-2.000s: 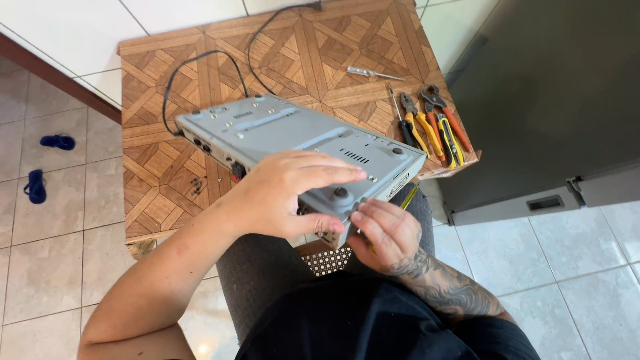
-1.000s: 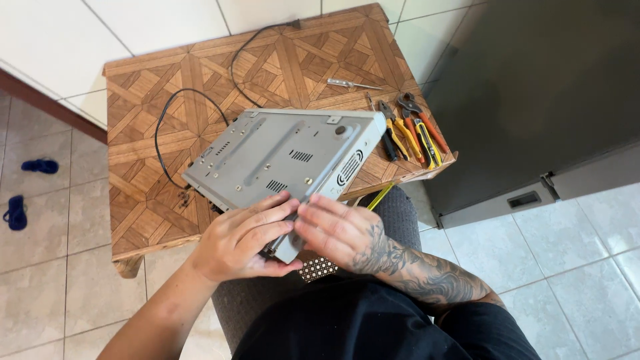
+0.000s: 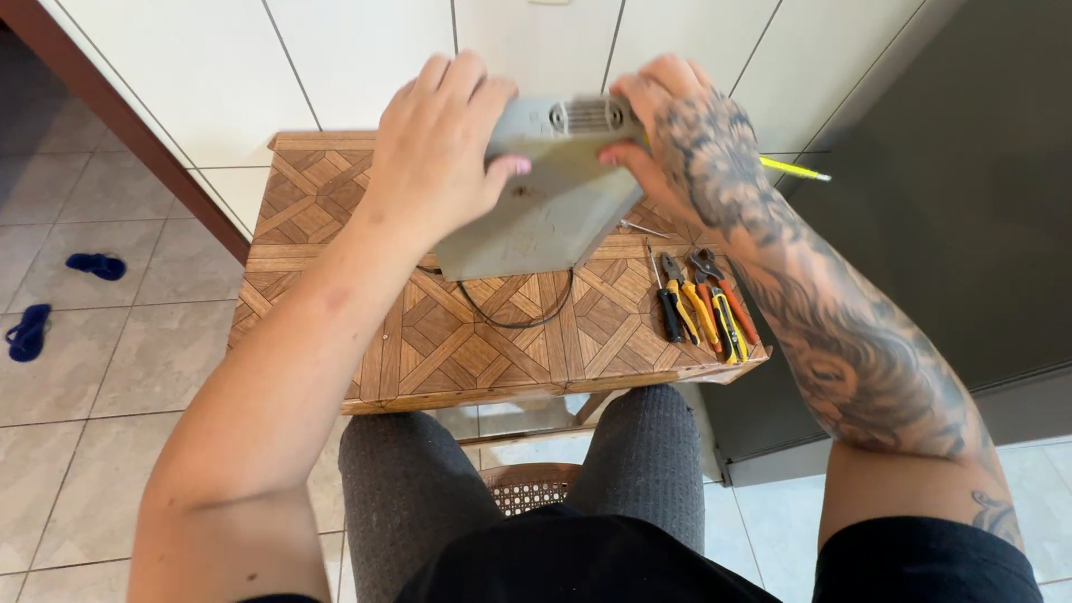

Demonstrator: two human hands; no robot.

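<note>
A grey metal device casing (image 3: 536, 222) stands tilted up on end over the wood-patterned table, a vented side at its top. My left hand (image 3: 448, 138) grips its upper left corner, thumb on the near face. At the upper right corner, my right hand (image 3: 666, 126) holds it the same way. A thin yellow tool (image 3: 794, 169) with a pale tip sticks out past my right hand; its other end is hidden. The casing's far face cannot be seen.
On the table (image 3: 469, 373), right of the casing, lie a black-handled screwdriver (image 3: 668, 314), yellow-handled pliers (image 3: 682, 301), orange-handled cutters (image 3: 737, 310) and a yellow utility knife (image 3: 729, 327). A black cable (image 3: 523, 325) loops below the casing. A thin metal shaft (image 3: 645, 228) lies behind.
The casing, earlier held slanted near the table's front edge, is now raised on end farther back. Both hands have moved forward and apart to its upper corners. The view has shifted.
</note>
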